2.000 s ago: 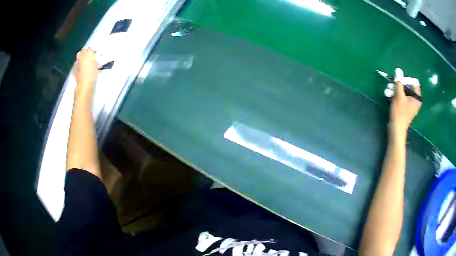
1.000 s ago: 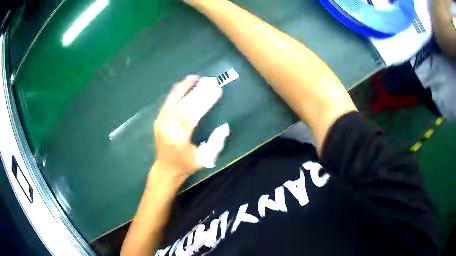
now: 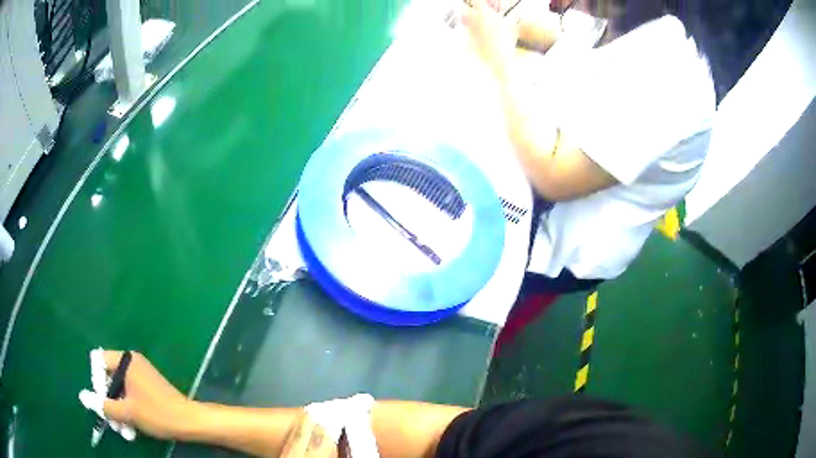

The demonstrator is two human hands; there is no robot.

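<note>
My right hand (image 3: pixel 134 394), with white finger cots, is at the lower left over the glossy green belt. It grips dark-handled tweezers (image 3: pixel 118 376) like a pen; the tip is hard to make out. My left hand (image 3: pixel 318 436), also with white cots, is cut off by the bottom edge and overlaps my right forearm; whether it holds anything is unclear. A large blue reel (image 3: pixel 483 241) lies ahead, with dark ribbed strip (image 3: pixel 412 175) coiled inside and a slim dark bar (image 3: pixel 398 225) across its opening.
The reel lies on a white sheet (image 3: pixel 385 103) at the dull green mat (image 3: pixel 358 358). Crinkled clear film (image 3: pixel 273 273) lies by its left edge. A person in white (image 3: pixel 640 116) sits at the right. Yellow-black tape (image 3: pixel 586 344) marks the green floor. A pale post (image 3: pixel 127 54) stands upper left.
The view has swung right to the reel and the person in white. The striped label and phone frame are out of view. My right hand with the tweezers is visible again.
</note>
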